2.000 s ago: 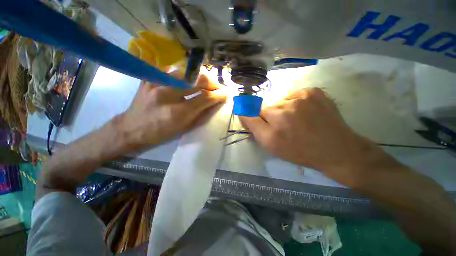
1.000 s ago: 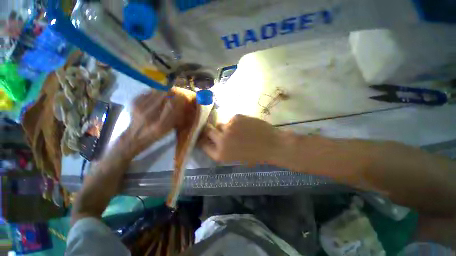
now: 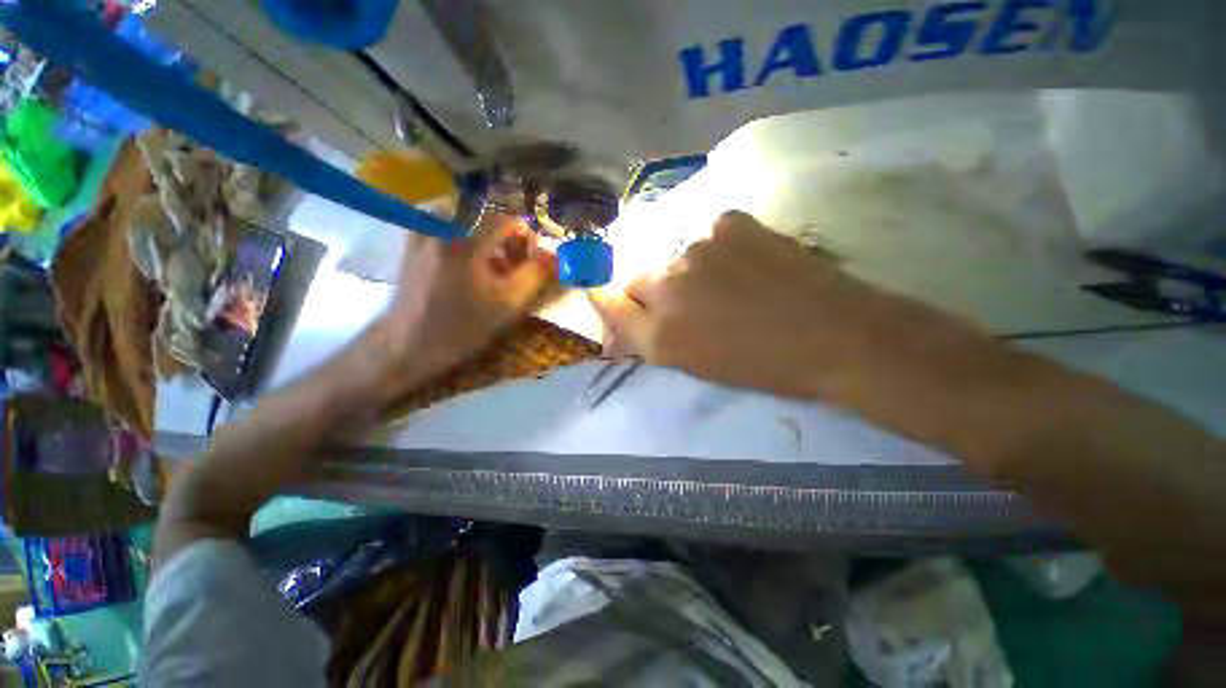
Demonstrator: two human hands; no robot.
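The brown plush fabric piece [image 3: 518, 352] lies on the white bed below the needle area, its nubby face up, with a white part showing near the tension dial. My left hand [image 3: 471, 289] is at its upper left, fingers bent at the piece near the needle. My right hand [image 3: 719, 303] is at its right end, fingertips pinching its edge. The blue knob [image 3: 585, 261] of the tension dial hides part of the space between my hands. The presser foot and needle are hidden by glare and the knob. Thin tweezers [image 3: 612, 382] lie on the bed below my right fingertips.
The white machine head [image 3: 834, 67] spans the top, with a blue bar [image 3: 229, 121] at upper left. Thread snips [image 3: 1156, 286] lie at right. A smartphone [image 3: 246, 312] and cream plush parts [image 3: 182, 255] are at left. The ruler-marked table edge [image 3: 672, 497] runs in front.
The fabric, earlier hanging over the front edge with its white side showing, now lies brown side up across the bed toward the left. Both hands remain near the needle.
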